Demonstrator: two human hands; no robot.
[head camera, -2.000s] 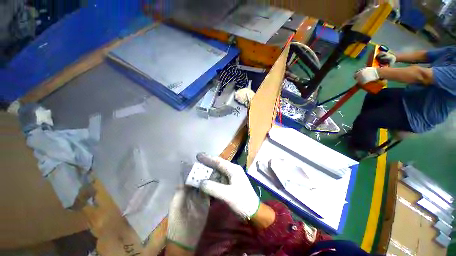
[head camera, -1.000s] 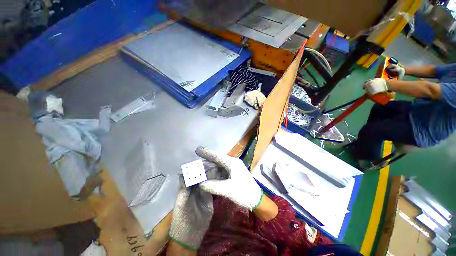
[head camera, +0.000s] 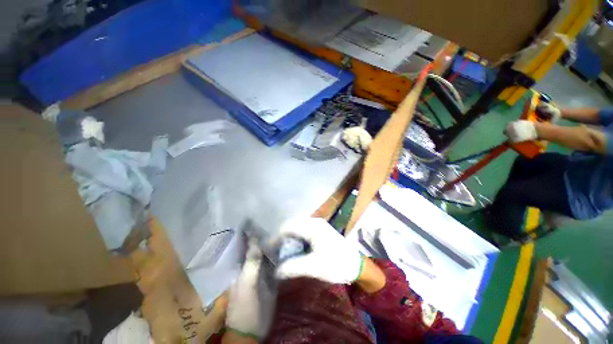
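My right hand (head camera: 319, 250), in a white glove with a green cuff, is closed around a small metal bracket (head camera: 290, 248) above the near bench edge. The bracket is blurred and partly hidden by the fingers. My left hand (head camera: 250, 295), in a greyed glove, is just left of it, its fingers pointing up; blur hides whether it touches the bracket. A bracket stack (head camera: 212, 248) lies on the grey bench top (head camera: 269, 181) left of my hands. Loose brackets (head camera: 199, 136) lie farther back.
A crumpled pale blue rag (head camera: 111, 185) is at left. Sheets on blue board (head camera: 265, 77) lie at back. A cardboard partition (head camera: 388, 151) stands at right, beside a lower white sheet (head camera: 447, 238) with loose pieces. Another person's gloved hand (head camera: 521, 131) holds an orange tool at far right.
The bracket's flat punched face, clear a second ago, is now turned and mostly covered by my right hand. My left hand's fingers show to its left. The view has shifted slightly.
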